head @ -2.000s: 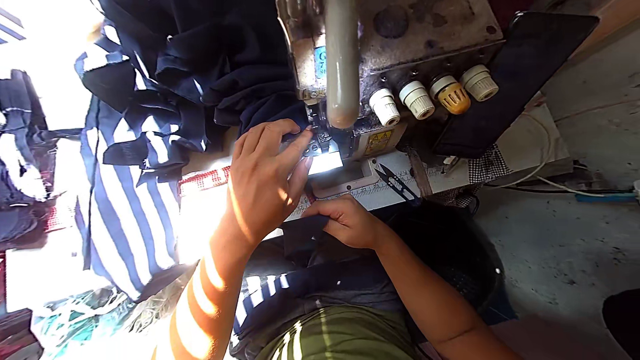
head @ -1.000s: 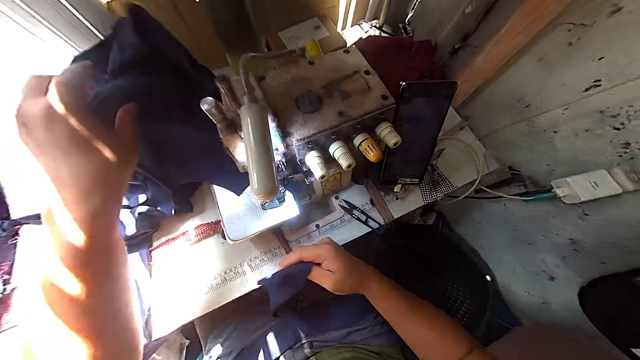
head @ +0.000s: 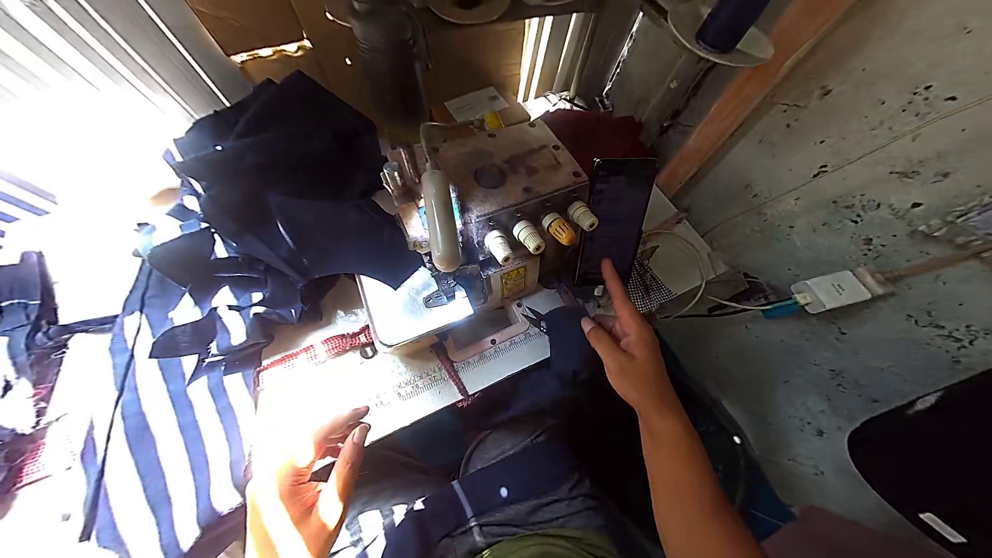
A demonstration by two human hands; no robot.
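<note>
My left hand [head: 318, 473] is over the front left edge of the machine table, fingers apart and holding nothing. My right hand [head: 624, 345] has its index finger raised at the lower part of a dark-screened phone [head: 616, 213]; whether it touches is unclear. A piece of navy cloth [head: 567, 337] hangs beside its thumb, seemingly pinched there. An overlock sewing machine [head: 496, 178] with several tension dials [head: 529, 237] stands behind, its work plate [head: 411, 310] lit. Dark thread snips [head: 535, 318] lie partly under the navy cloth. A dark fabric pile [head: 287, 186] rests left of the machine.
Striped sunlight falls on cloth [head: 170, 418] at the left. A red checked strip [head: 325, 349] and a printed ruler scale [head: 434, 380] are on the table. A white adapter [head: 841, 292] with cables lies right, near the concrete wall. Thread spools stand at the top.
My left hand has come down from the dark cloth at the upper left, letting it go. My right hand has moved up and right to the phone, its index finger now extended.
</note>
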